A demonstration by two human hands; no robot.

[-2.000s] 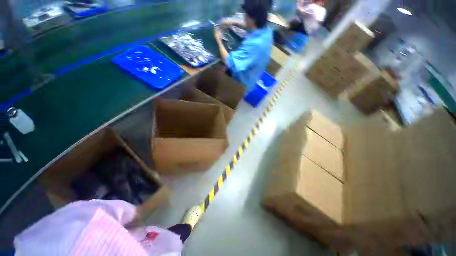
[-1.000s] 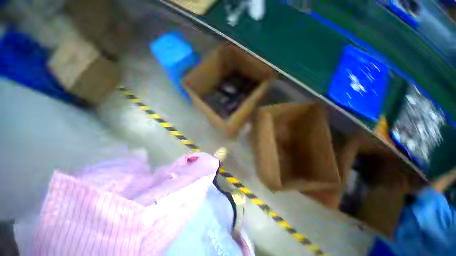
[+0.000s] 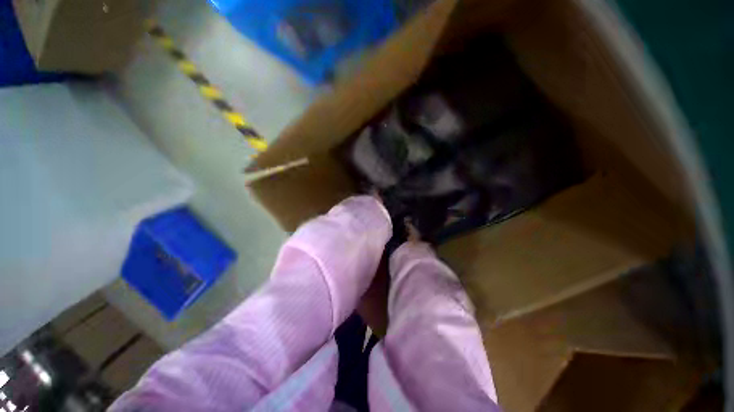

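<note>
A brown open carton (image 3: 515, 265) stands before me beside the green-topped bench. Dark grey, shiny translucent bags (image 3: 483, 145) with paler lumps lie inside it. Both my pink-sleeved arms reach down to the carton's near side. My left hand (image 3: 377, 195) is almost wholly covered by its cuff, at the near left of the bags. My right hand (image 3: 412, 230) is just to its right, with only a small blurred part showing at the edge of the dark bags. The fingers of both hands are hidden or too blurred to tell what they hold.
The green bench (image 3: 692, 56) curves along the right. Another open carton (image 3: 620, 382) is at the lower right. A blue stool or bin (image 3: 314, 28) is beyond the carton, and a blue bin (image 3: 177, 261) is at left. A pale surface (image 3: 72, 193) and yellow-black floor tape (image 3: 205, 84) are also left.
My view has turned and come close over a carton holding dark bags. Both sleeved arms now reach down to it; earlier the pink sleeve was low in view, with no hand clearly visible.
</note>
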